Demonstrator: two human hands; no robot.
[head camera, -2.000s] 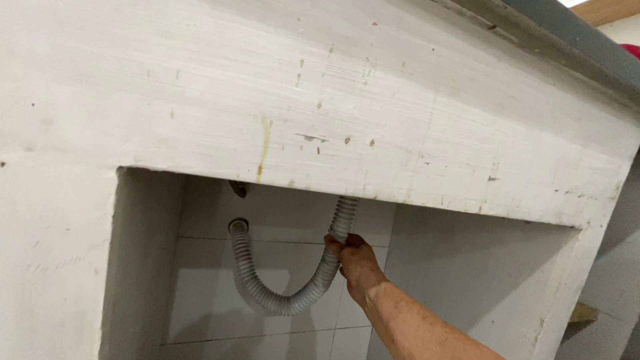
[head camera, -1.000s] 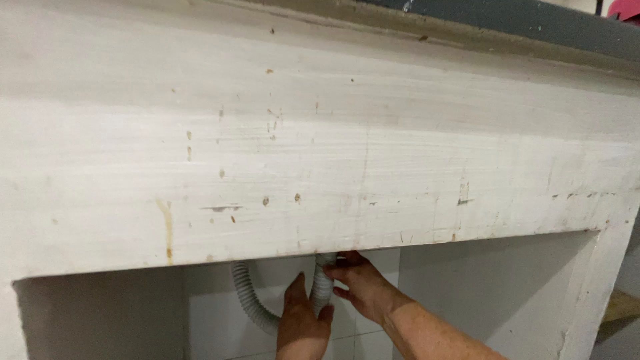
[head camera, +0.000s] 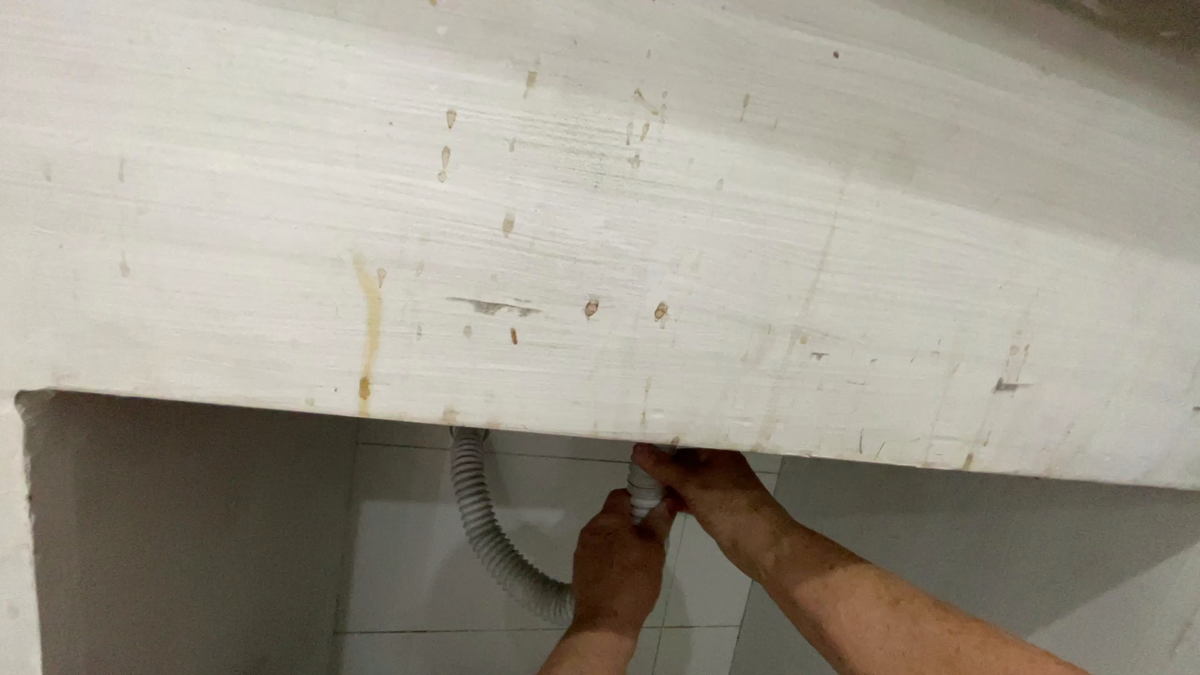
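Observation:
A grey corrugated drain hose (head camera: 497, 544) hangs in a U-shaped bend inside the recess under the counter. My left hand (head camera: 619, 558) is closed around the hose's right-hand run, below its upper part. Just above and to the right, my right hand (head camera: 708, 478) grips the same run close under the lower edge of the white panel, its fingers partly hidden by the hose and the panel. The hose's top right end is out of sight behind the panel; its left end reaches the tiled back wall near the panel's edge.
The stained, white-painted front panel (head camera: 600, 234) spans the view above both hands. Grey side walls bound the recess, the left one (head camera: 187, 525) and the right one (head camera: 937, 553). White tiles (head camera: 403, 534) cover its back. Part of the counter's edge shows at the top right.
Two seconds ago only my right hand was on the hose; my left hand has since come in and taken hold of it. My right hand sits higher on the hose, by the panel edge. The view has shifted.

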